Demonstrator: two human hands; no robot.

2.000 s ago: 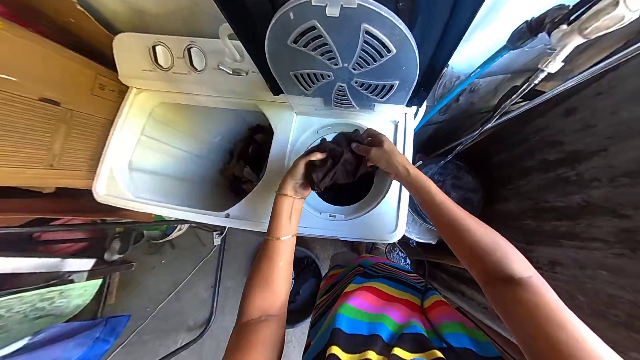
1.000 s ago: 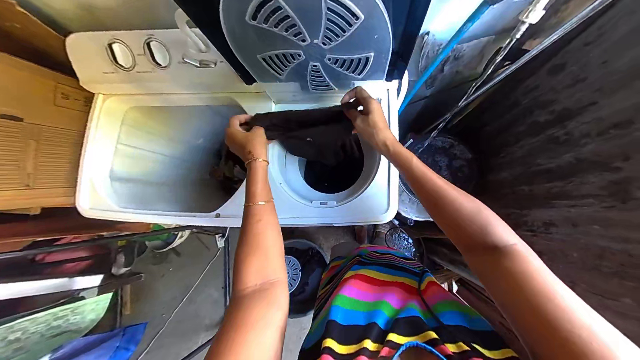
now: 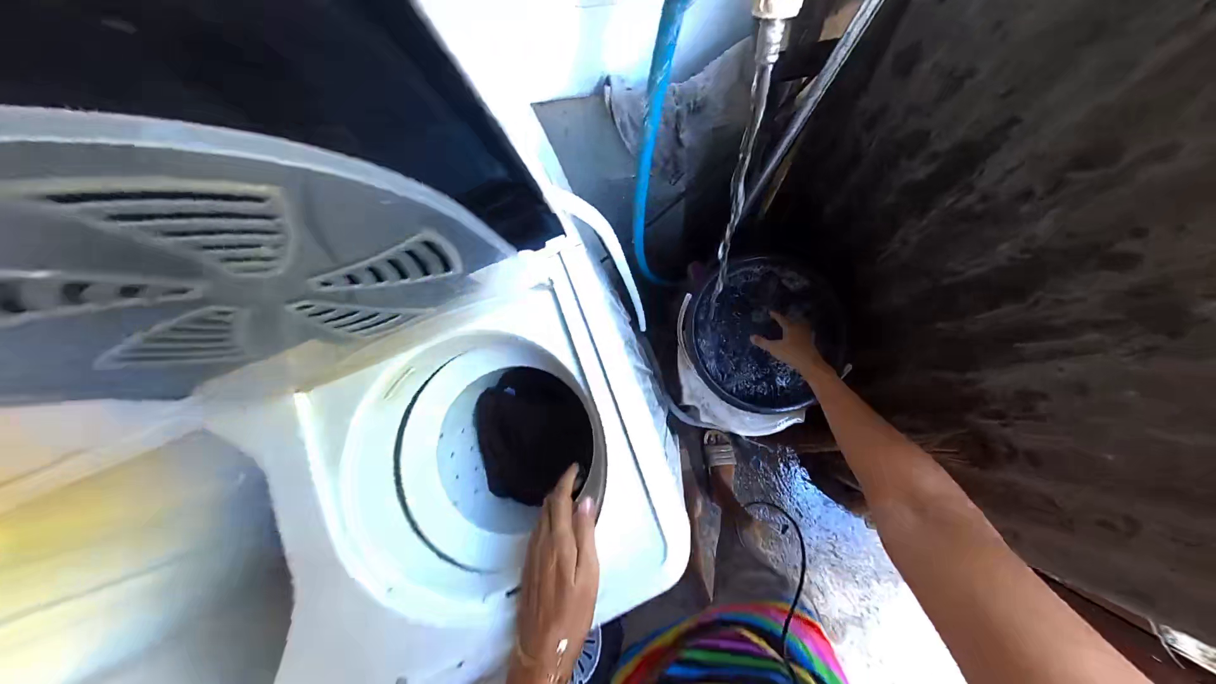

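Observation:
Dark cloth [image 3: 527, 432] lies in the round spin tub [image 3: 465, 465] of a white twin-tub washing machine [image 3: 632, 532]. My left hand [image 3: 560, 570] rests at the tub's near right rim, its fingertips by the cloth; whether they grip anything is unclear. To the right, my right hand [image 3: 793, 344] reaches over a dark bucket [image 3: 760, 404] of bubbly water, fingers apart, with nothing seen in it. Water [image 3: 739, 180] pours from a white spout [image 3: 774, 9] into the bucket.
The raised grey vented lid [image 3: 256, 294] stands at the left, above the wash tub [image 3: 142, 551]. A blue hose [image 3: 650, 161] hangs behind the bucket. A rough dark wall [image 3: 1035, 285] runs along the right. Wet floor [image 3: 817, 551] and a thin black cable [image 3: 803, 560] lie below.
Both hands held the dark cloth over the spin tub; now dark cloth lies inside it. My right hand has moved right, over the bucket. The view has swung right.

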